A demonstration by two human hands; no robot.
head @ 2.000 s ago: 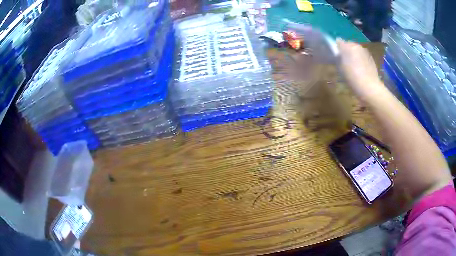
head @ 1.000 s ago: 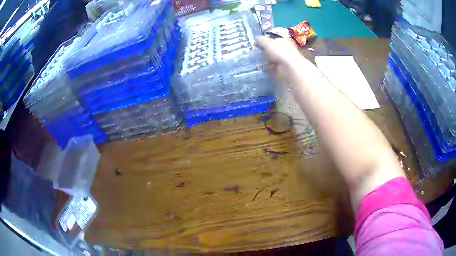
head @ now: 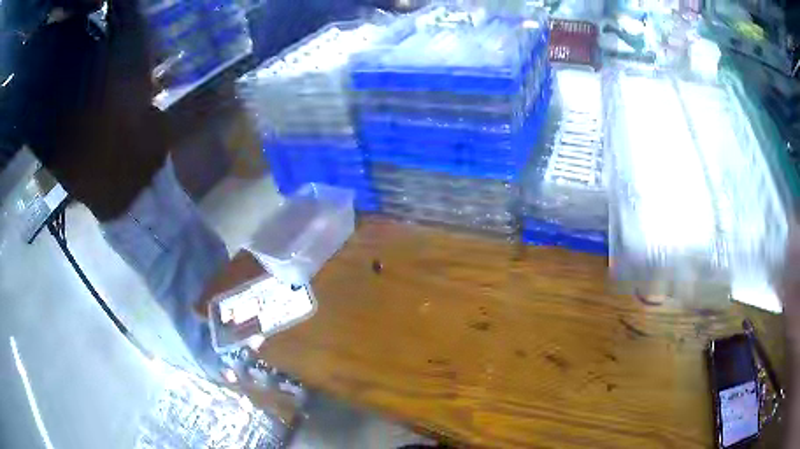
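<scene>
A blister tray, bright and motion-blurred, is tilted at the right, in front of and beside a tray stack with rows of pale slim parts. A blurred sliver of skin at the right edge appears to be part of my right arm or hand; its fingers do not show, so its hold on the tray is unclear. My left hand is not in view. A phone with a lit screen lies at the lower right, a dark pen beside it. A white paper corner shows under the tray.
Tall stacks of clear and blue trays stand at the back of the wooden table. An empty-looking clear tub and a labelled clear lid lie at its left edge. Shiny clear plastic is below. A red basket is behind.
The view has swung left, so the table things sit farther right. My right arm has left most of the picture. A tray now stands out tilted beside the stack it reached to.
</scene>
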